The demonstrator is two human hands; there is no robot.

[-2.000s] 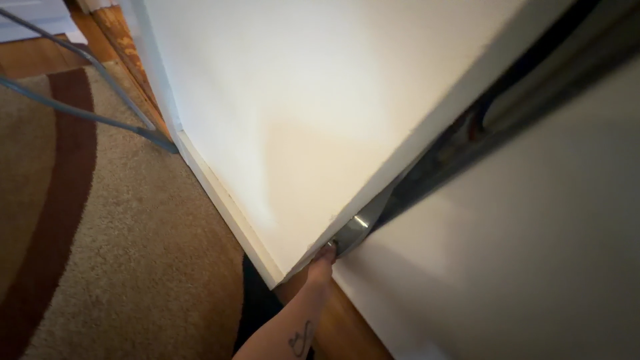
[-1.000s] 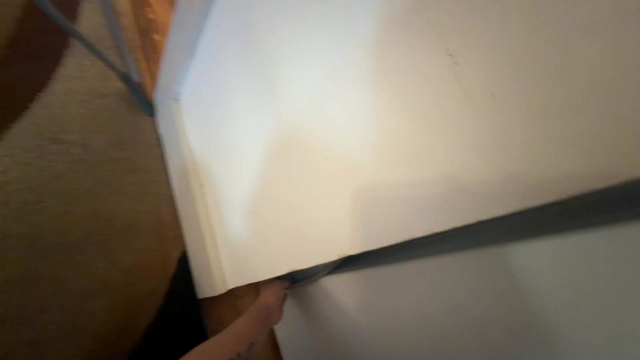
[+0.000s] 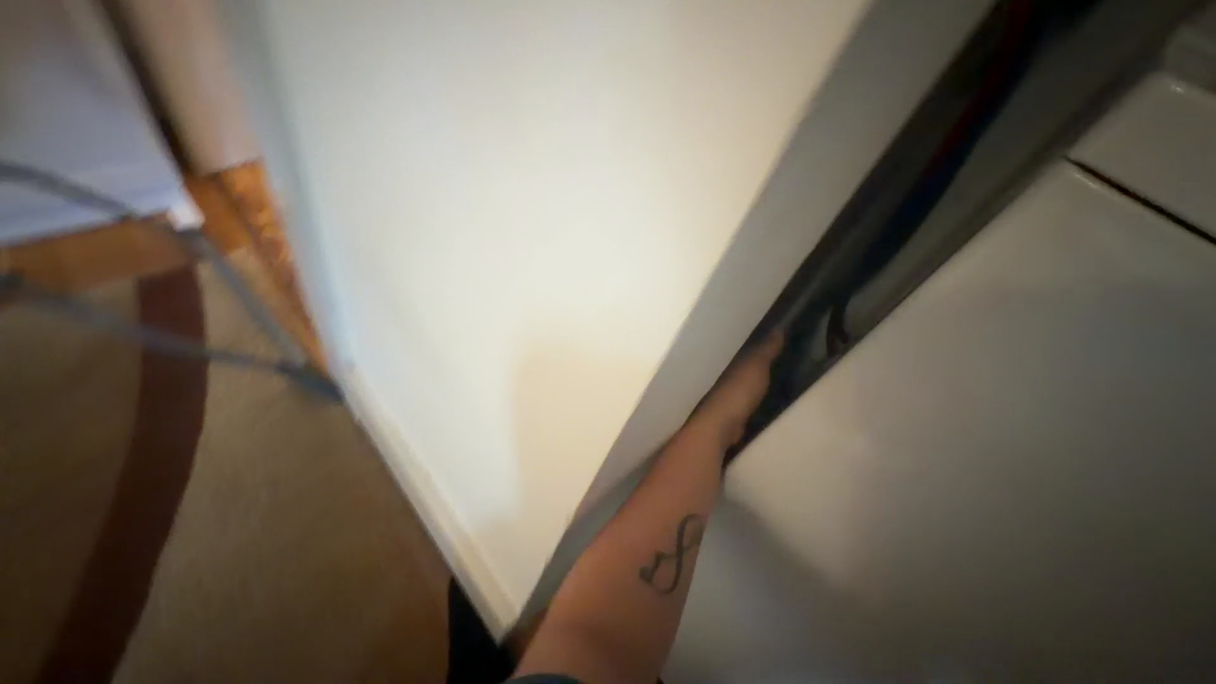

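My left hand [image 3: 760,370] reaches into the narrow dark gap between a white wall end [image 3: 570,285] and a white panel [image 3: 950,494], which looks like the side of an appliance. The forearm, which bears a dark tattoo, slants up from the bottom edge. The fingers are blurred and partly hidden in the gap, so what they hold or touch cannot be told. Beyond them run dark blue and red shapes, perhaps hoses or cords, and a small dark curved piece [image 3: 836,332] lies near the panel's edge. My right hand is out of view.
A baseboard [image 3: 427,513] edges the wall at the lower left. A beige rug [image 3: 275,513] with a dark red band covers the floor there. Thin grey metal legs [image 3: 247,304] of a stand or frame reach the wall's corner. Wooden flooring [image 3: 95,252] shows behind them.
My left hand has moved farther into the gap; two seconds ago it was at the opening with its fingers on a shiny metallic piece. The view has swung and tilted.
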